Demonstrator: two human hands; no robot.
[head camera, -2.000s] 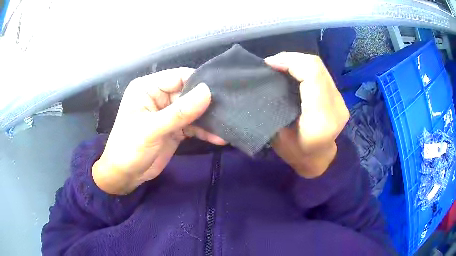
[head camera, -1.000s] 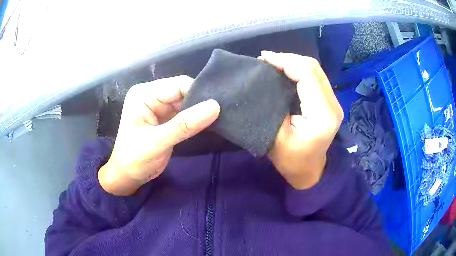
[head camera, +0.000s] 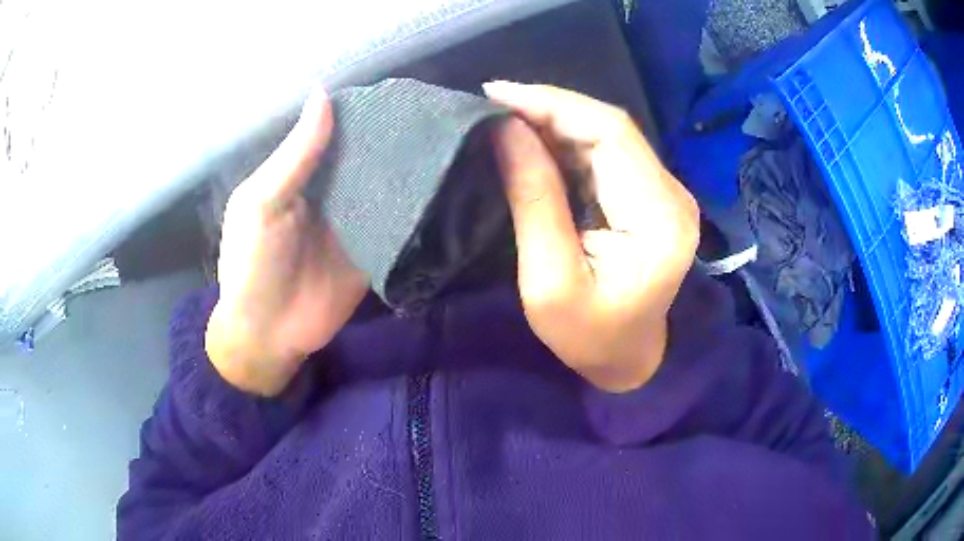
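A dark grey cuff piece (head camera: 386, 164) is held up over my lap, below the table's front edge. It is a folded band with a finely textured grey outer face, and its open mouth faces right, showing a dark inside. My left hand (head camera: 280, 248) holds its left side, with the thumb at the upper left edge and the other fingers hidden behind the fabric. My right hand (head camera: 603, 232) grips the upper right rim of the opening, with the thumb at the dark inner side. Some right fingertips are hidden.
The white table (head camera: 159, 95) with its curved front edge spans the upper left. A blue plastic crate (head camera: 846, 190) stands at right, beside dark fabric pieces (head camera: 793, 232). A pale strip (head camera: 90, 280) hangs under the table edge at left. A purple jacket (head camera: 497, 423) fills the bottom.
The cuff piece has moved left and turned, so its opening and dark inside now show. My right hand has moved left with its thumb at the rim. The view has shifted slightly.
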